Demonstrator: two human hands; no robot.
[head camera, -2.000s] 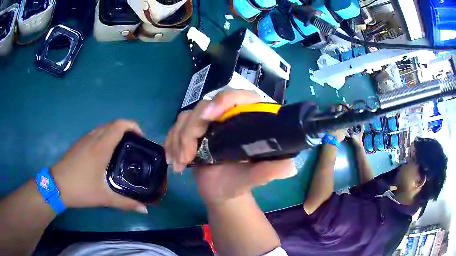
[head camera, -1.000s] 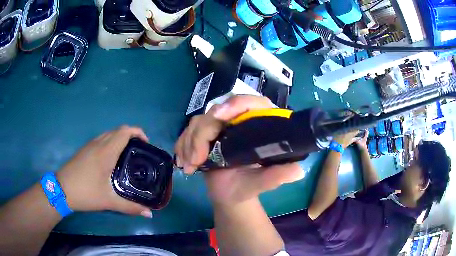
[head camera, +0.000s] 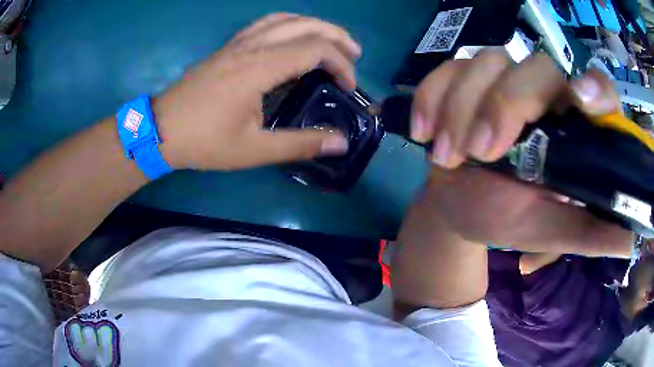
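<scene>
A speaker unit with a black end cover (head camera: 350, 159) stands on the green bench, its black face up. My left hand (head camera: 265, 100) grips it from the left, with the thumb over the cover and the fingers on its far side. My right hand (head camera: 495, 136) holds the black electric screwdriver (head camera: 574, 161) with its yellow-orange strip. The screwdriver's front end points left at the cover's right edge. The tip and any screw are too small or blurred to tell. Whether the tip touches the cover I cannot tell.
The screw feeder (head camera: 470, 32) with its barcode label is beyond my right hand. Part of a pale unit (head camera: 7, 68) shows at the far left. Blue units (head camera: 588, 13) are at the upper right. A person in purple (head camera: 552, 308) is at the lower right.
The view has shifted down and right, showing my shirt. My left thumb now lies over the cover's face. The screwdriver is still in my right hand, near the cover's edge.
</scene>
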